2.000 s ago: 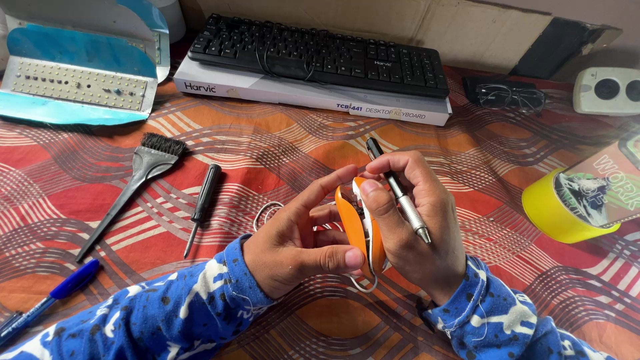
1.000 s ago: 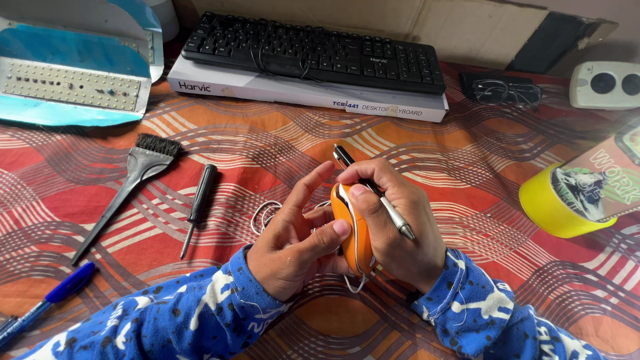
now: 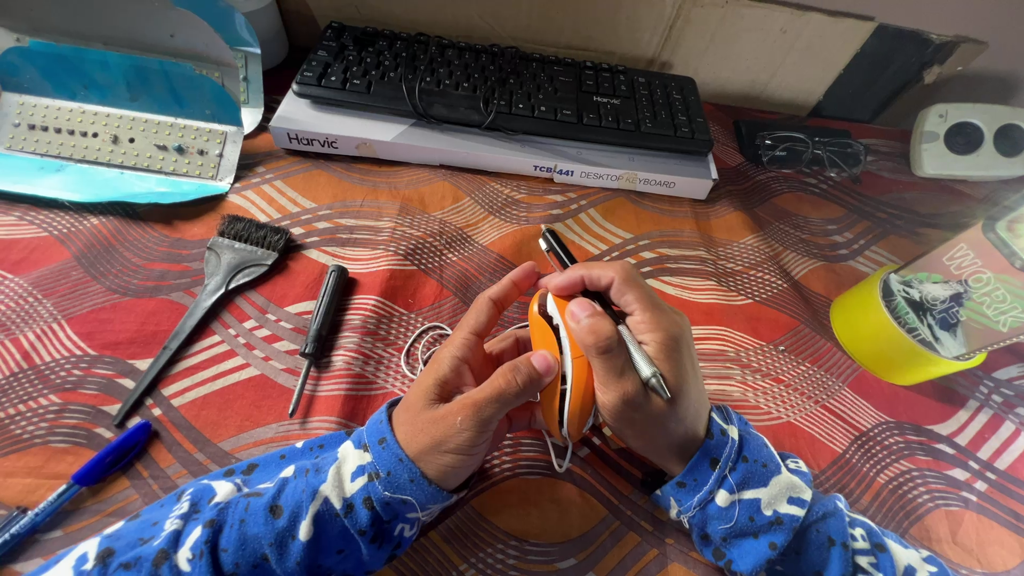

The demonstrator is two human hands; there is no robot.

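My left hand grips the left side of an orange and white computer mouse, thumb on its edge. My right hand holds the mouse's right side, and a black and silver pen-shaped tool lies between its fingers, pointing down to the right. A dark gap runs along the mouse's shell between the orange part and the white edge. The white cable is coiled behind my left hand, and a loop of it hangs below the mouse.
A screwdriver, a black-bristled brush and a blue pen lie at left. Behind are an LED panel, a keyboard on its box, and glasses. A yellow-based holder and white device stand right.
Both hands stay around the mouse. The mouse has tilted within them, and its gap looks wider than one second ago. The pen-shaped tool remains in my right hand.
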